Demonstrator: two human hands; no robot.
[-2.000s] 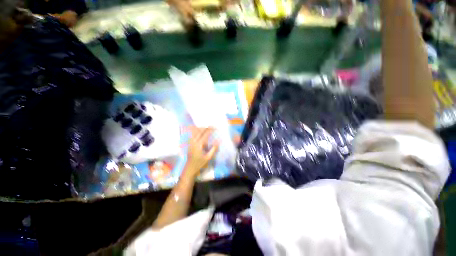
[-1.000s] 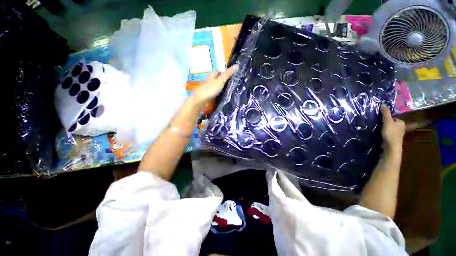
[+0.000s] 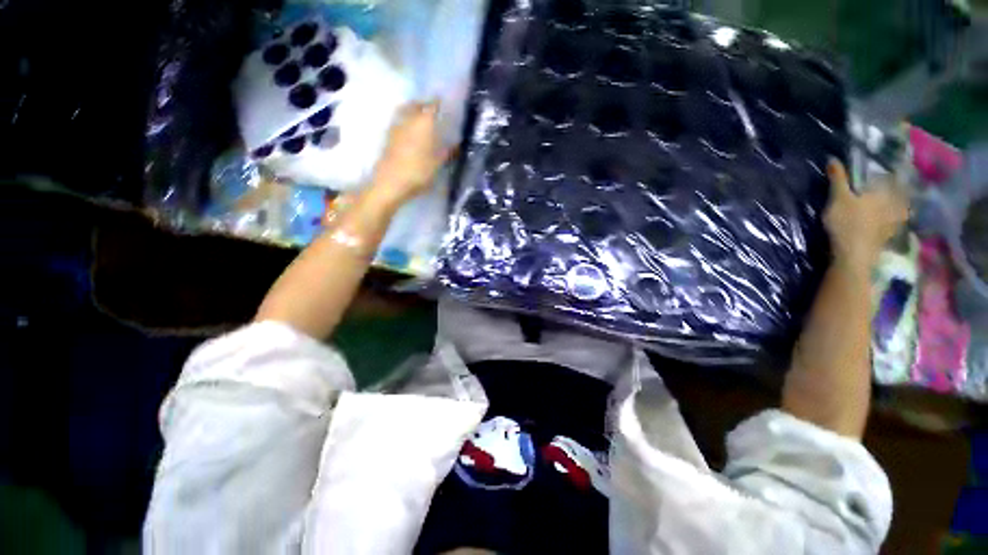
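A large black blister tray [image 3: 650,163] in clear, glossy, crinkled film lies in front of me, its near edge reaching over the bench's front edge. Rows of round pockets show through the film. My left hand [image 3: 417,157] is at the tray's left edge, fingers pointing away from me, partly blurred. My right hand [image 3: 867,222] grips the tray's right edge. White backing sheets [image 3: 368,103] with round black adhesive pads [image 3: 303,95] lie left of my left hand.
A dark, film-wrapped tray stack [image 3: 76,87] fills the upper left. The bench covering [image 3: 390,252] shows under the sheets. Pink and white printed sheets [image 3: 940,314] lie at the right. Brown cardboard [image 3: 184,282] is below the bench edge.
The tray sits higher in the picture and more squarely before me. Both hands stay at its sides. The view has shifted, and the fan has mostly left the picture.
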